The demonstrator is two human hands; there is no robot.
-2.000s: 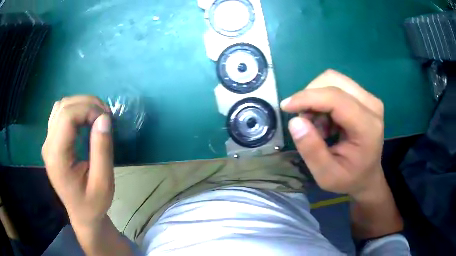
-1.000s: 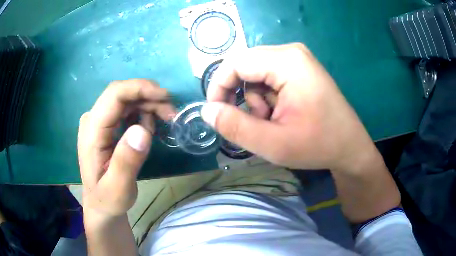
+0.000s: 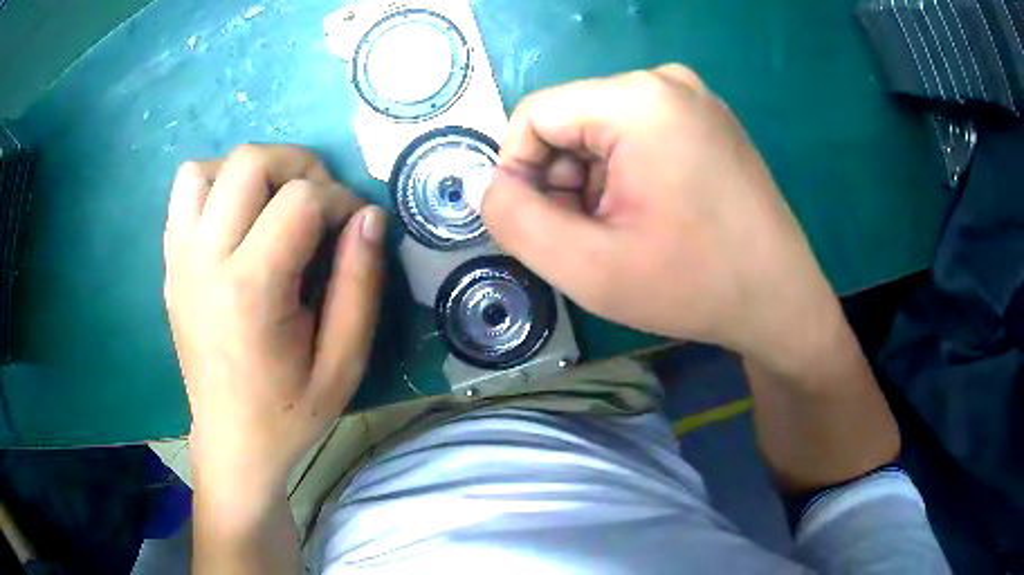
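A silver-grey three-hole plate (image 3: 430, 271) lies on the green bench, running away from my body. Its far opening (image 3: 411, 65) holds a dark ring with a bright, pale centre. The middle black insert (image 3: 407, 220) has a clear ringed disc (image 3: 451, 180) over it. The near black insert (image 3: 496, 312) also shows clear rings. My right hand (image 3: 629, 202) pinches the right edge of the clear disc at the middle insert; its palm side is partly hidden. My left hand (image 3: 275, 292) is curled left of the plate, thumb against index finger, with nothing visible in it.
A stack of dark striped frames (image 3: 949, 51) stands at the far right, with a clear item (image 3: 957, 146) below it. Another dark stack (image 3: 14, 242) is at the left edge. The green bench's near edge (image 3: 101, 445) runs in front of my body.
The clear disc has moved from between my hands onto the middle insert. My left hand has closed up. In view, the plate has shifted left and down.
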